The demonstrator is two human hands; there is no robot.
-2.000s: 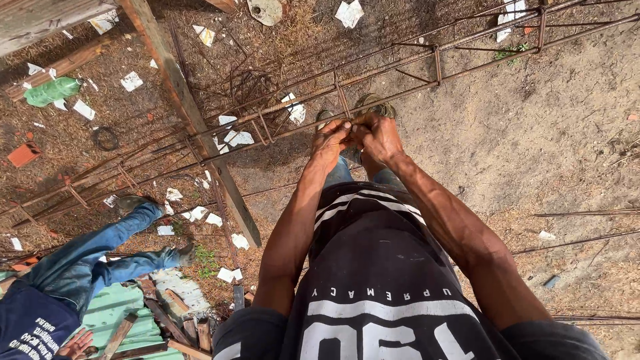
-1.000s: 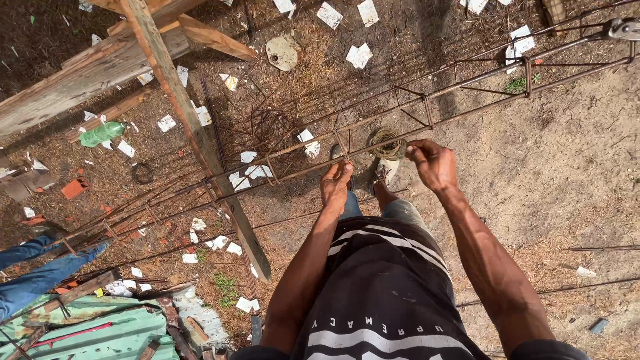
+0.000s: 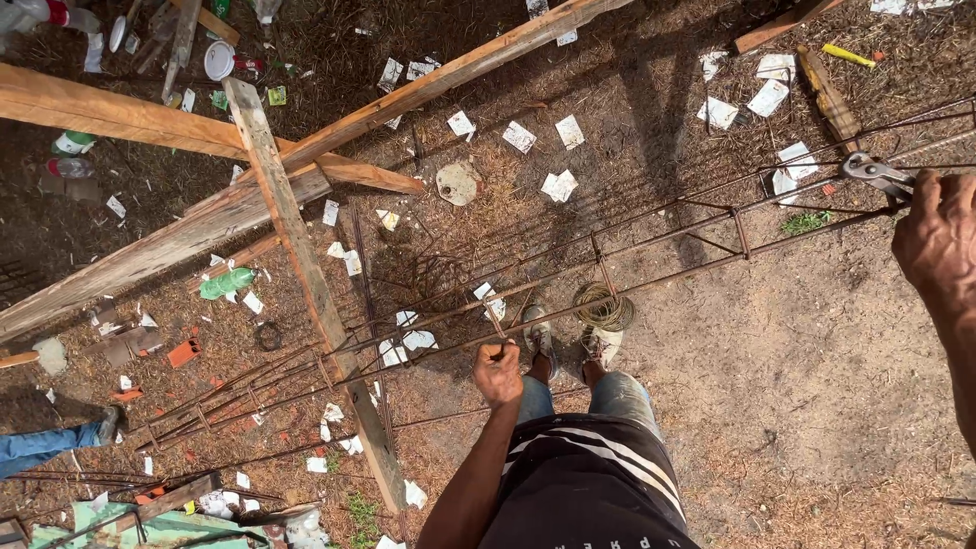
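Note:
A long rebar cage of steel bars and stirrups runs slantwise across the view. My left hand is closed at the lower bar, by the foot of a stirrup; its fingers hide what they grip. At the far right my right hand is on a pair of pincers, whose metal head lies over the bars. Its handles are mostly hidden by the hand. A coil of tie wire hangs or rests at the cage, above one of my shoes; which of the two I cannot tell.
A wooden post crosses the cage on the left, near other timber beams. Another person's leg is at the lower left, near green corrugated sheeting. Broken white tiles and a green plastic bottle lie on the ground.
My hands were together at the cage, then apart. My right hand has moved far right and now holds the pincers, which showed on the cage a second ago.

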